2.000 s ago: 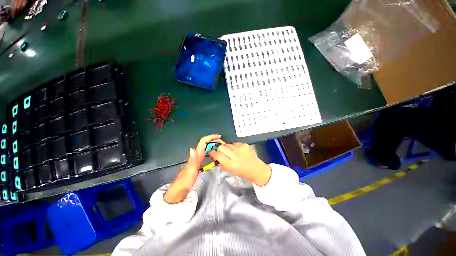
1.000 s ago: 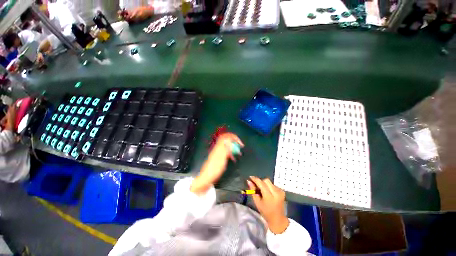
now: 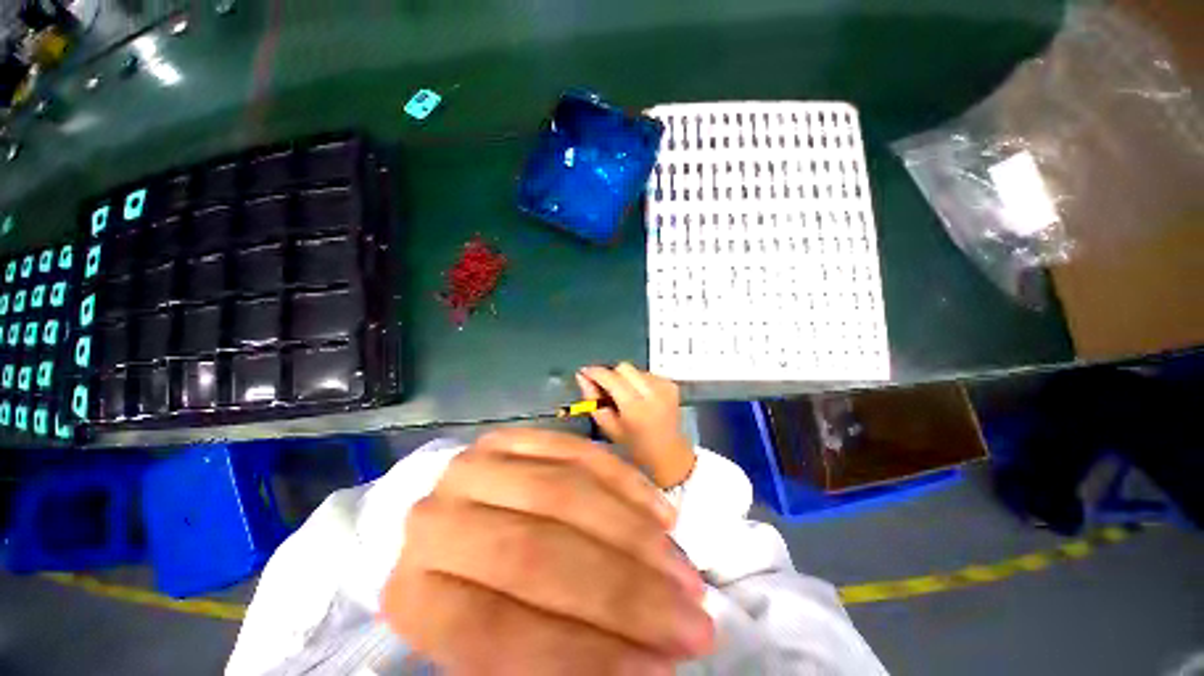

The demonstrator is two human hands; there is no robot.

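My left hand (image 3: 548,555) is large and close to the camera, back of the hand showing, fingers bent and close together. Its palm side is hidden, so I cannot tell whether it holds anything. My right hand (image 3: 640,416) is at the bench's front edge, its fingers closed on a yellow hand tool (image 3: 581,409) with a dark end. A teal housing (image 3: 423,103) lies alone on the green bench, beyond the pile of red small parts (image 3: 473,277).
A black blister tray (image 3: 238,284) is at left, with teal pieces along its left side and a filled tray beside it. A blue parts bin (image 3: 588,165) touches a white parts sheet (image 3: 766,244). A clear bag (image 3: 1010,198) and cardboard (image 3: 1142,264) are at right; an open carton (image 3: 878,436) sits below.
My left hand has moved from beside the red parts, where it held a teal piece, up close to the camera. A teal housing now lies alone beyond the red parts. The view has tilted down.
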